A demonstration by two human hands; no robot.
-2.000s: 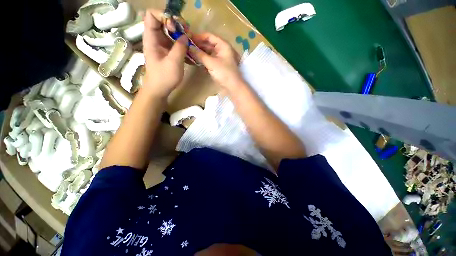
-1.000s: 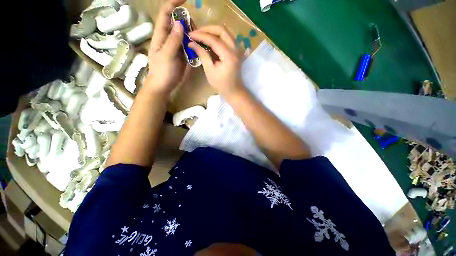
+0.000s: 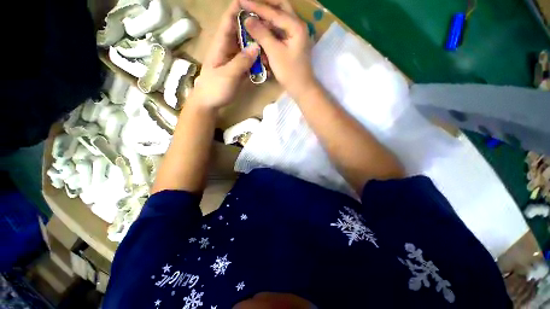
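A white housing half with a blue battery cell inside it is at the top centre, upright in the view with its open side up. My left hand holds it from the left, with the thumb over its middle. My right hand is on it from the right, with the thumb pressed inside its upper part. My fingers cover much of the inside, so the board cannot be made out.
Empty white shells lie heaped in a cardboard box at the left. One shell lies by the white ribbed sheet. A loose blue battery lies on the green belt. A grey frame post crosses at the right.
My right thumb has moved from the housing's side into its upper part, and my left thumb is lower on it. The view has shifted, so the scene sits further right and the belt's things higher.
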